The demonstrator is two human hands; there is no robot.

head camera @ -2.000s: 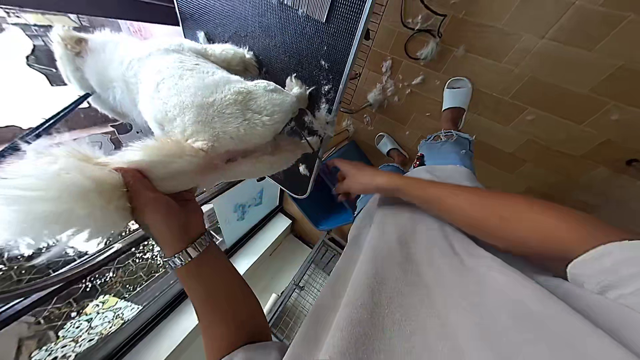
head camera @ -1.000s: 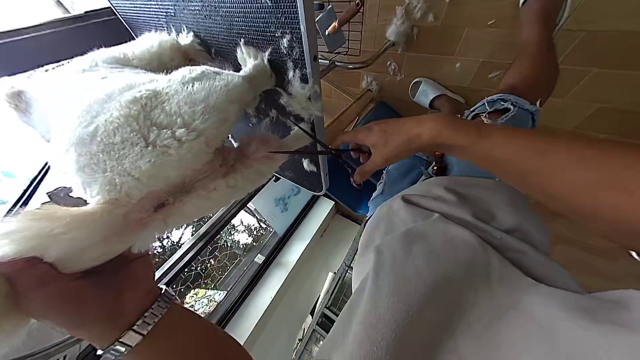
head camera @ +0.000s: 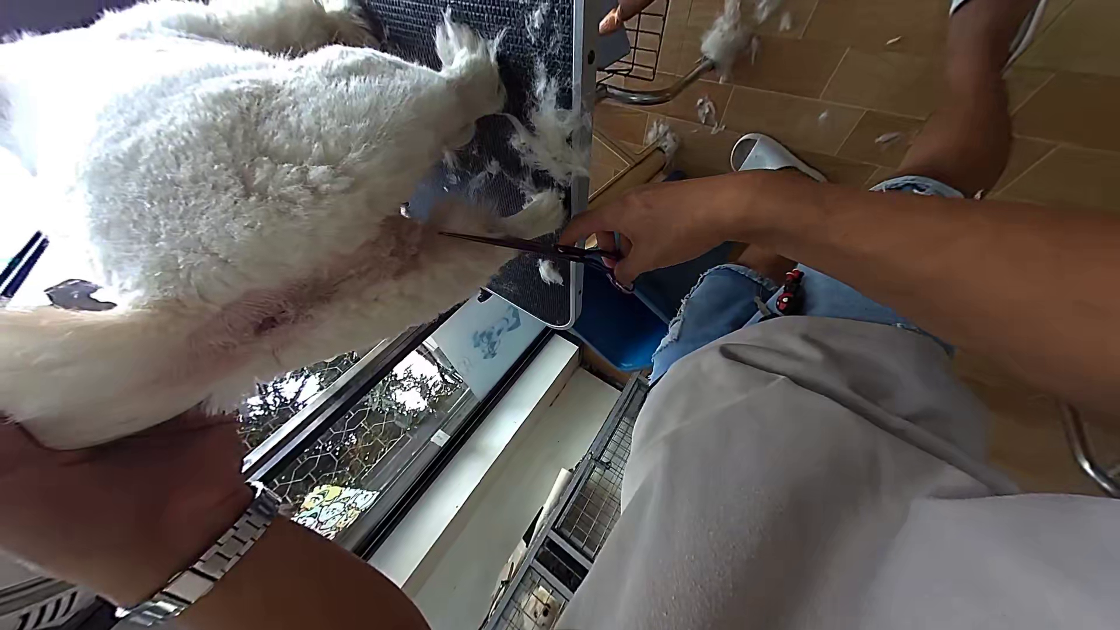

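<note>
A white-furred dog stretches across the left half of the view, over a black ribbed grooming table. Under the fur at lower left is my left hand, holding the dog's raised hind part; its fingers are mostly hidden. A metal watch is on that wrist. My right hand grips grooming scissors by the finger loops, beyond the table's edge. Their blades look closed and point left, the tips at the fur of the dog's leg. Loose white fur tufts lie on the table near the scissors.
Below the table edge is a blue plastic stool or bin. Wire cages stand beneath, one with a light-furred animal in it. A window with a ledge is at lower left. Fur clumps lie on the tiled floor. A metal tube juts out near the table.
The scissors, open one second ago, now have their blades together and lie closer to the dog's fur. The view has moved closer to the dog.
</note>
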